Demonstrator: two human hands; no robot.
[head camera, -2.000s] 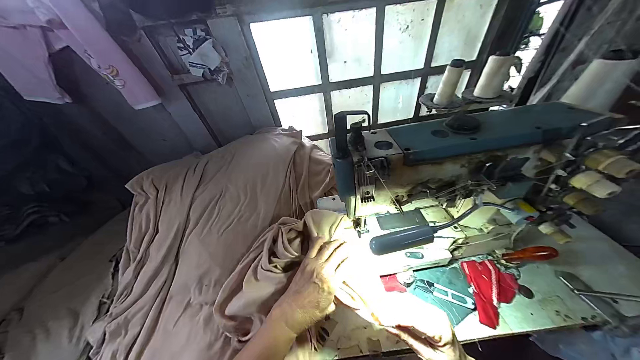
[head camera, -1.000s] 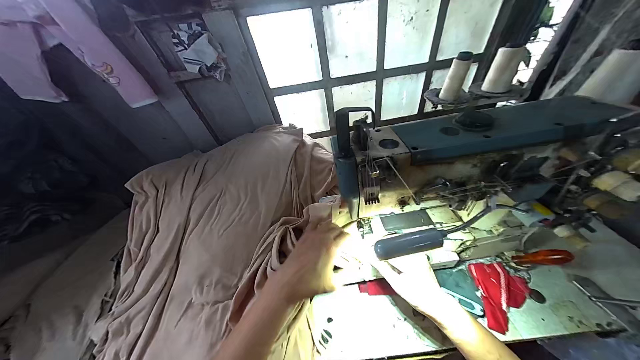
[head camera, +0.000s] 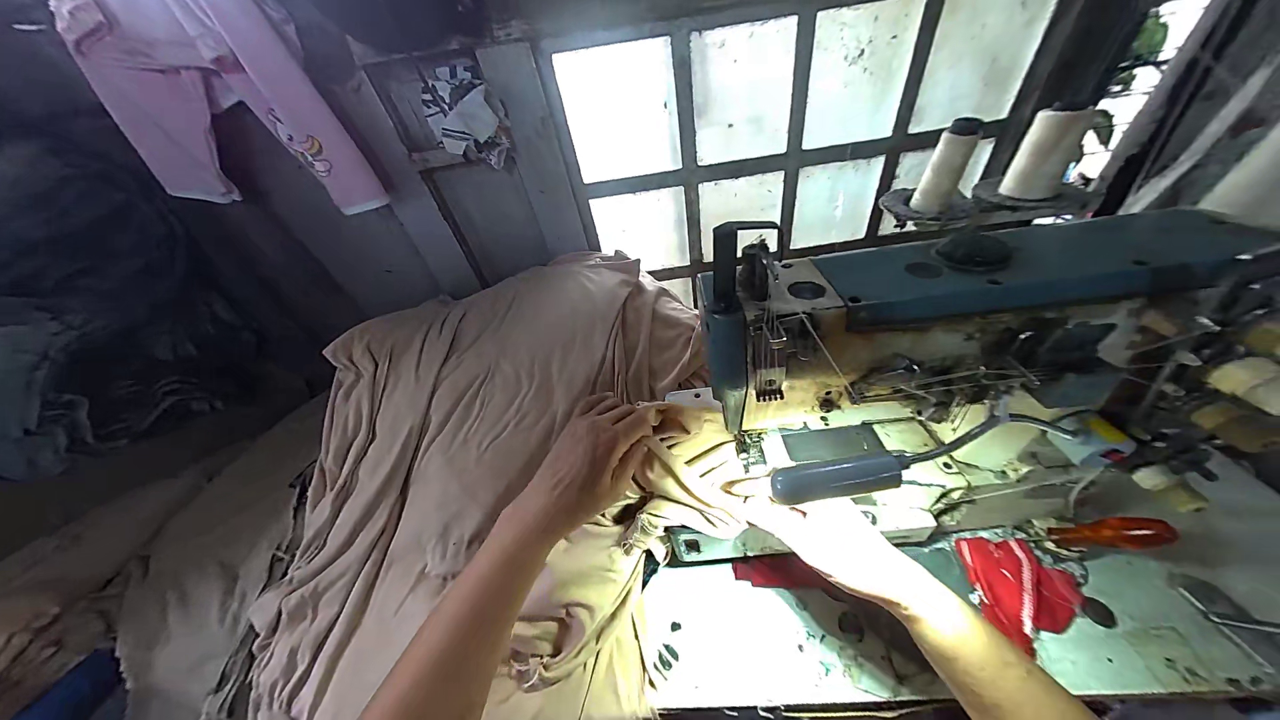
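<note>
Beige knit fabric (head camera: 520, 350) lies in a large heap left of a blue industrial sewing machine (head camera: 1000, 270). My left hand (head camera: 590, 460) grips a gathered fold of it, just left of the needle area (head camera: 768, 385). Under the lit lamp (head camera: 838, 478) my right hand (head camera: 800, 525) is at the fabric's edge, its fingertips partly hidden by glare and the lamp; whether they pinch the cloth I cannot tell. The gathered cloth reaches to the presser foot (head camera: 748, 450).
A red cloth piece (head camera: 1020, 590) and an orange-handled tool (head camera: 1115, 533) lie on the machine table (head camera: 760, 660) at the right. Thread cones (head camera: 1045, 155) stand behind the machine. Pink garments (head camera: 270, 90) hang at the upper left, beside a paned window (head camera: 740, 130).
My right hand, out of clear view two seconds ago, has come in from the right beneath the lamp. The cloth that lay across the table's front has moved left.
</note>
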